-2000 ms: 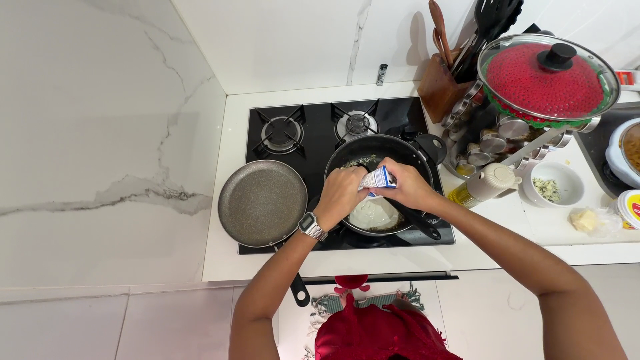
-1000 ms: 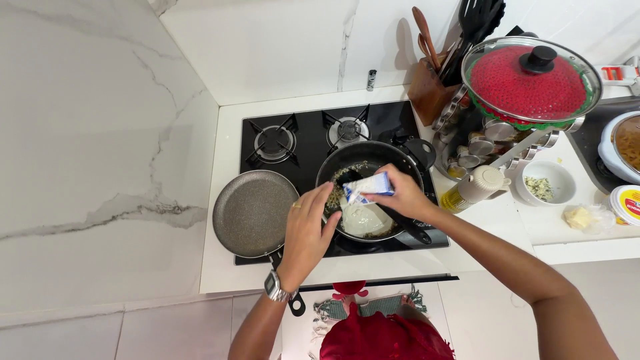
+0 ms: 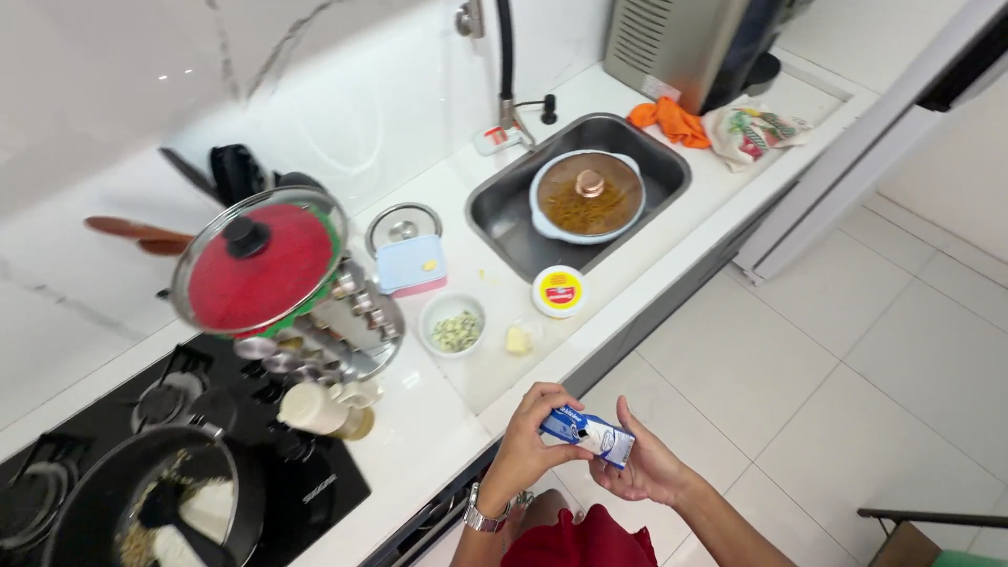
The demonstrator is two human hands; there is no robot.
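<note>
Over the floor beside the counter's front edge, my left hand [image 3: 537, 441] grips a small blue and white carton [image 3: 589, 435] between thumb and fingers. My right hand [image 3: 647, 465] is under the carton's other end, fingers spread, touching it or nearly so; its exact grip is unclear. At the lower left, a black pot [image 3: 75, 504] on the hob holds a white creamy mass [image 3: 209, 508], chopped bits and a black utensil [image 3: 185, 528]. A white bowl of chopped food [image 3: 455, 327], a piece of butter-like food [image 3: 518, 340] and a yellow-labelled tub [image 3: 560, 292] stand on the counter.
A steel sink [image 3: 504, 236] holds a lidded dish [image 3: 587, 197]. Near the hob stand a spice rack [image 3: 366, 323] under a glass lid [image 3: 256, 260] and a bottle [image 3: 319, 409]. An orange cloth [image 3: 673, 124] lies past the sink; a light blue-lidded container [image 3: 411, 264] is nearby.
The view has swung right, toward the sink. Both hands have moved from over the pot to beyond the counter's front edge, with the carton. The left hand, apart from it before, now grips it.
</note>
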